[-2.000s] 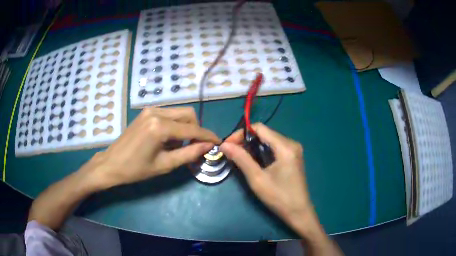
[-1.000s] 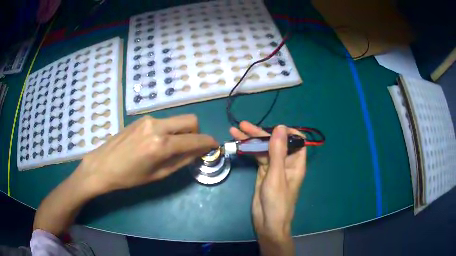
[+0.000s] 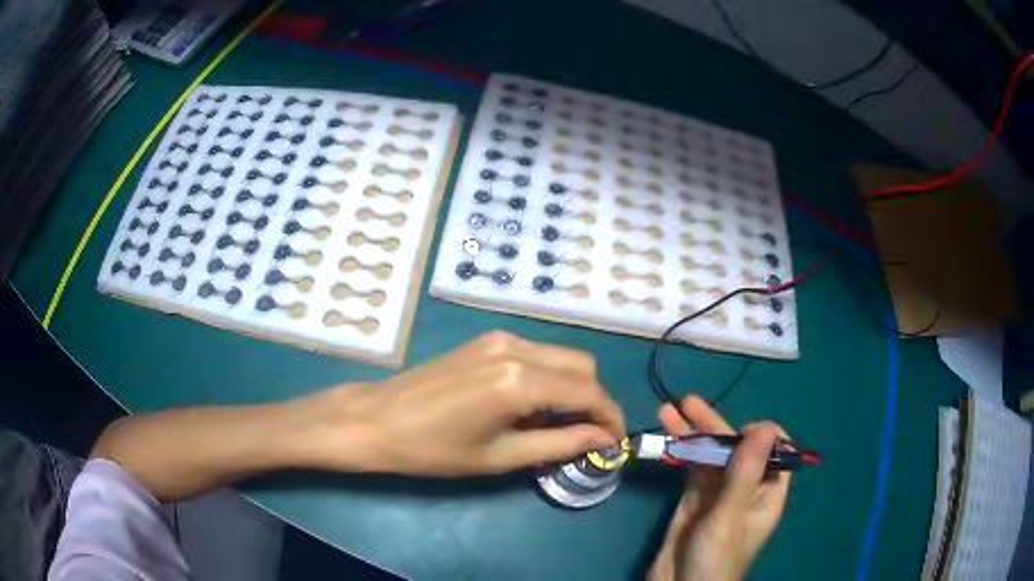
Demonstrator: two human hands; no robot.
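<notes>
The metal fixture [image 3: 581, 486], a stepped silver base with a brass-coloured ring [image 3: 609, 456] on top, stands on the green mat. My left hand [image 3: 499, 409] reaches over it from the left, fingertips at the ring; whether they hold a small part is hidden. My right hand [image 3: 726, 488] is right of the fixture, shut on the wired hand tool [image 3: 703, 452]. The tool lies level, its white tip pointing left beside the ring, its black end to the right. Its red and black leads [image 3: 726, 297] loop up over the right foam tray.
The left foam tray [image 3: 422, 227], mostly filled with dark parts, lies behind my left forearm. The right foam tray [image 3: 618, 312] lies behind the fixture. Spare trays [image 3: 984, 488] stand at the right edge, below a cardboard piece [image 3: 947, 261]. Stacked sheets [image 3: 57, 114] are at upper left.
The view has turned left, so everything sits further right and lower. My right hand has swung the tool from upright to level. My left hand stays at the fixture top.
</notes>
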